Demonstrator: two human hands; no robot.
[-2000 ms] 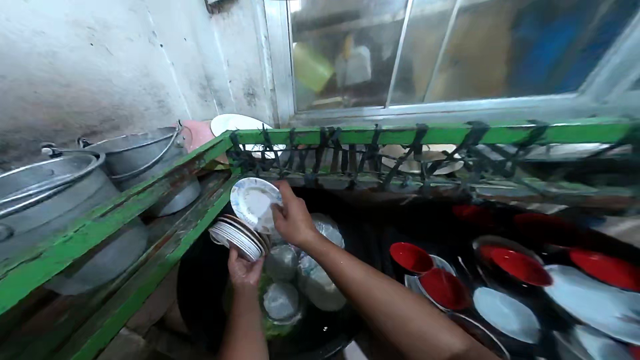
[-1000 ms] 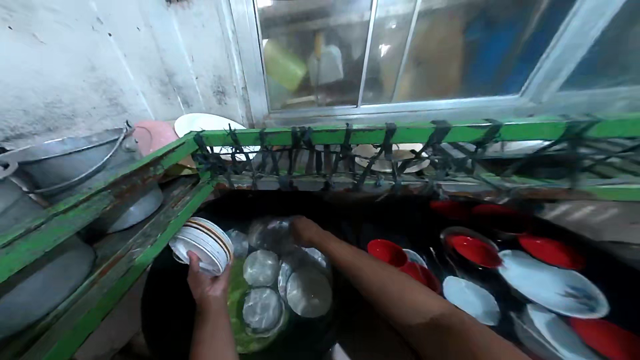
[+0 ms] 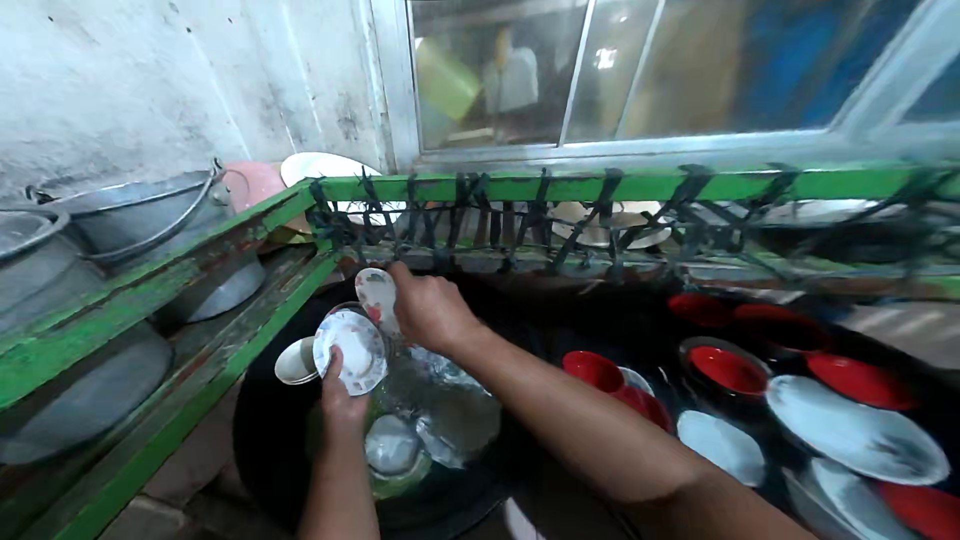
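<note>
My left hand [image 3: 345, 390] holds a small patterned saucer [image 3: 361, 351], its thumb on the face, with more dishes behind it. A white bowl [image 3: 298, 361] sits just left of the saucer, against the stack. My right hand [image 3: 435, 307] grips a small dish with red flower decoration [image 3: 375, 294], tilted above the saucer. Below both hands is a round black tub [image 3: 262, 435] of water, with submerged dishes [image 3: 394, 446] in it. How the lower dishes of the stack are held is hidden.
A green wooden rack [image 3: 255, 225] runs along the left and back, beside metal pots [image 3: 142, 217]. On the right a dark tub holds red bowls [image 3: 727, 370] and white oval plates [image 3: 859, 427]. Behind stands a window [image 3: 622, 75].
My right hand has come up out of the water and now holds a flowered dish. The left hand's stack is turned, with a patterned saucer facing up. The view has shifted.
</note>
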